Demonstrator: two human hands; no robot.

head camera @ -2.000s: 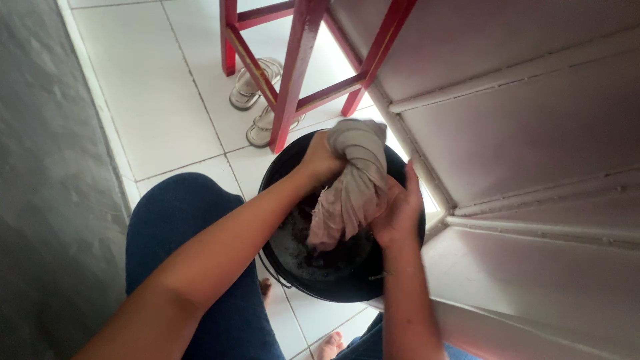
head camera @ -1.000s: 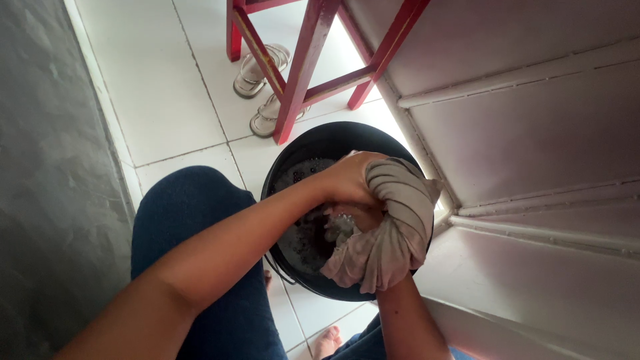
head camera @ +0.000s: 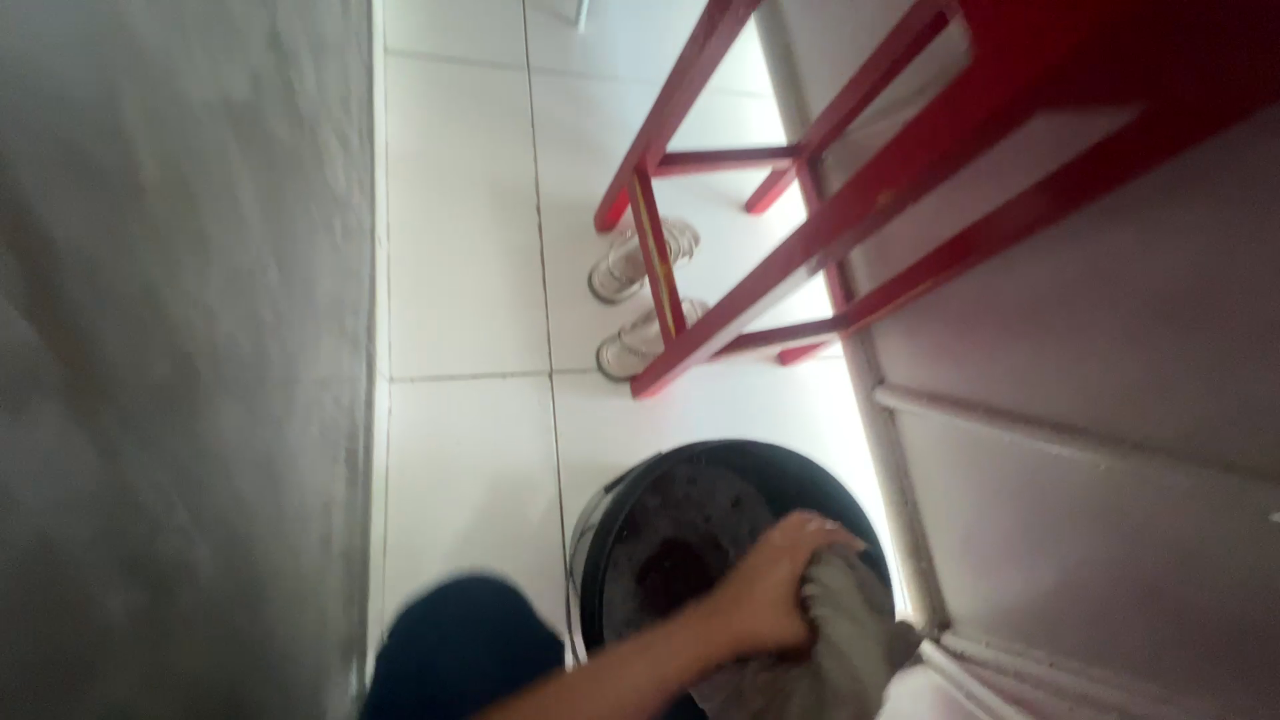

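My left hand [head camera: 785,590] reaches in from the bottom and grips a twisted, light grey-beige wet cloth [head camera: 848,620] over the right part of a black bucket [head camera: 597,580]. The cloth hangs down toward the lower edge of the view, where its end is cut off. Dark water with a little foam [head camera: 690,525] shows in the bucket, left of the hand. My right hand cannot be seen; the cloth and the frame's edge leave its place unknown. The picture is somewhat blurred.
A red wooden stool [head camera: 740,290] stands beyond the bucket, with a pair of strappy sandals [head camera: 635,345] at its legs. A panelled surface [head camera: 1080,540] borders the right, a grey wall [head camera: 180,350] the left. My knee [head camera: 470,645] is at lower left.
The view has swung up, showing more of the stool and floor. The cloth, earlier between both hands, has become more tightly twisted and wrapped. My right hand has dropped out of sight.
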